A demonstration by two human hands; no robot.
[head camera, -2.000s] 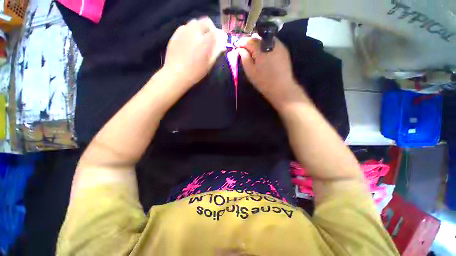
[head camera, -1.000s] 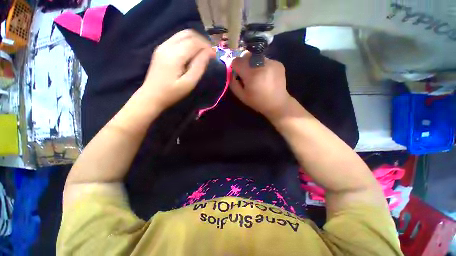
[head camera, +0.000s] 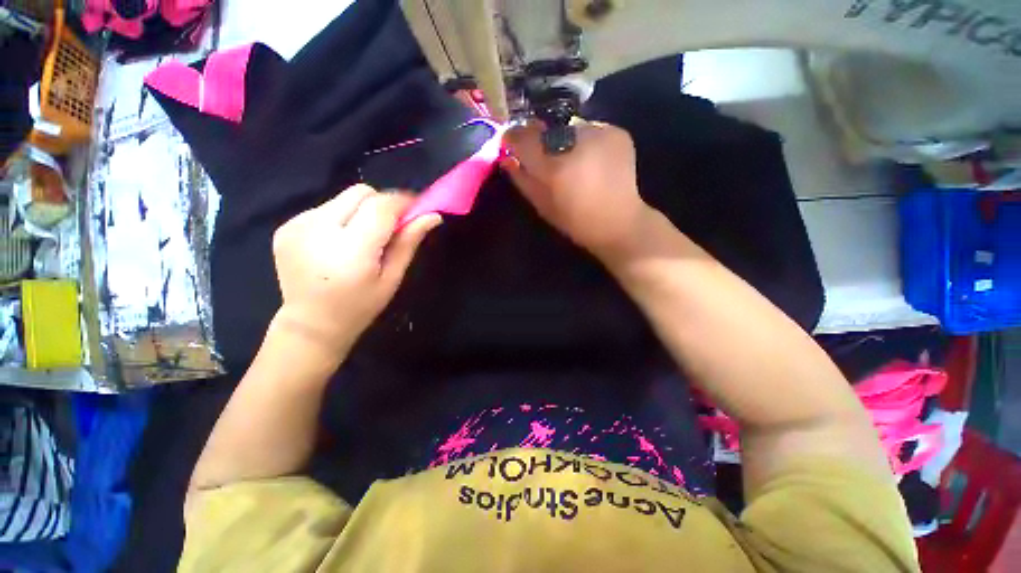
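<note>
A bright pink strip (head camera: 457, 190) runs from under the lit needle area of the sewing machine (head camera: 717, 25) down to the left. My left hand (head camera: 342, 252) pinches its lower left end between thumb and fingers. My right hand (head camera: 584, 185) lies on the black garment piece (head camera: 515, 280) just right of the needle, partly behind a dark knob; its fingertips are at the strip's upper end, and whether they grip it cannot be told. The black cloth spreads under both hands. Another pink strip (head camera: 224, 84) shows at the cloth's upper left corner.
White sheeting with black marks (head camera: 146, 213) covers the table's left side, beside a yellow tray (head camera: 50, 322) and an orange basket (head camera: 69, 84). A blue bin (head camera: 965, 263) stands at the right. A pink pile (head camera: 905, 409) and a red container (head camera: 976, 504) are at the lower right.
My left hand has moved down and left from the needle and now holds out the pink strip, which shows broader than before. My right hand has stayed near the needle.
</note>
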